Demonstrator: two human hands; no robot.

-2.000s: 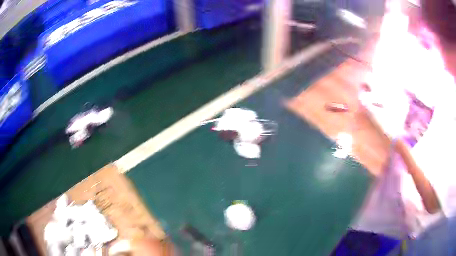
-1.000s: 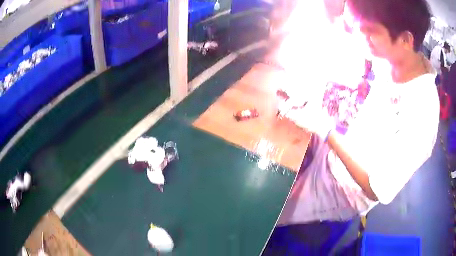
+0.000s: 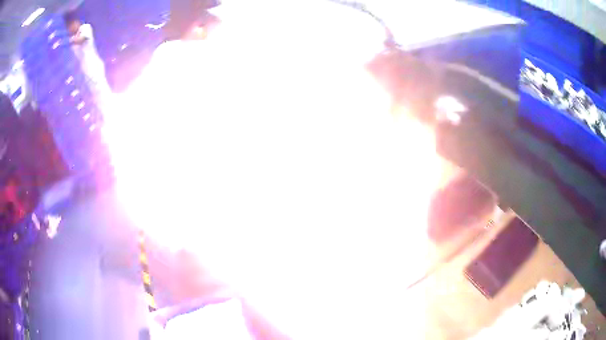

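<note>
No hand of mine can be made out; a large white glare fills the middle of the picture. Nearest in front of me, a pile of white model parts with thin rods lies on the brown board, cut off at the lower right. A dark rectangular smartphone lies flat on the board beyond the pile. A dark reddish rounded shape stands left of the phone, partly lost in the glare; I cannot tell what it is.
The dark green belt runs along the right, with a blurred white unit on it. A blue bin of white parts stands beyond it. A blurred person is at the upper left. A yellow-black stripe runs at lower left.
The view has swung far to the left. The glue bottle, the bench unit and the worker at the right have left the picture. The phone and parts pile now show at lower right.
</note>
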